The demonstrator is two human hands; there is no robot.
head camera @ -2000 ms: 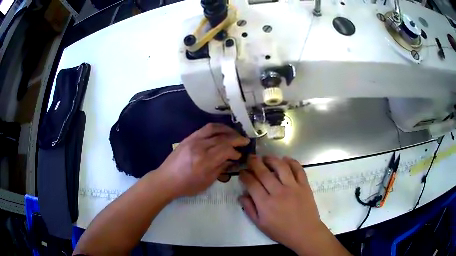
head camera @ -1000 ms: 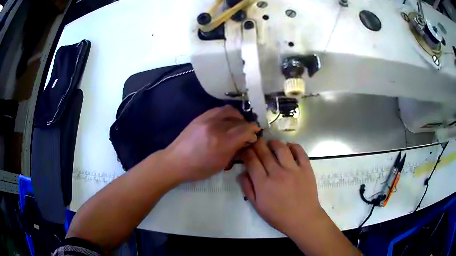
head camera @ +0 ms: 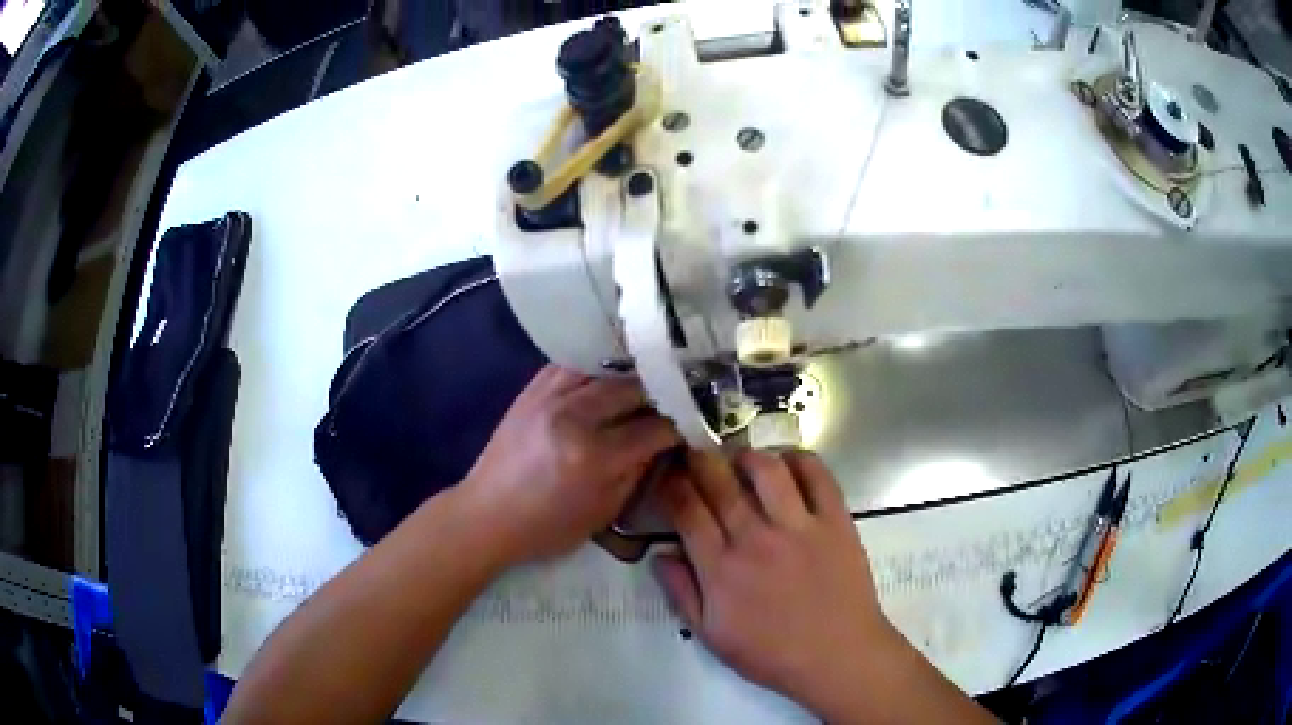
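Note:
A dark navy pouch panel (head camera: 425,404) with a fuzzy raw edge lies left of the machine head. A thin pale zip (head camera: 432,305) curves along its upper side. My left hand (head camera: 567,460) presses on the panel's right part, its fingertips below the needle area. My right hand (head camera: 772,567) lies beside it, its fingertips touching the work just in front of the presser area. A dark edge of the work shows between my hands. The fingers and the white curved guard (head camera: 648,326) hide the needle and the cloth under it.
The white sewing machine (head camera: 978,269) spans the top and right. A folded dark pouch (head camera: 177,333) lies at left above dark strips (head camera: 170,567). Thread snips (head camera: 1098,552) with an orange handle lie at right beside a black hook. A printed ruler (head camera: 539,606) runs along the front.
The camera view has shifted. Both hands stay at the work near the needle. A dark flat edge now shows behind the panel's upper left, unlike two seconds ago.

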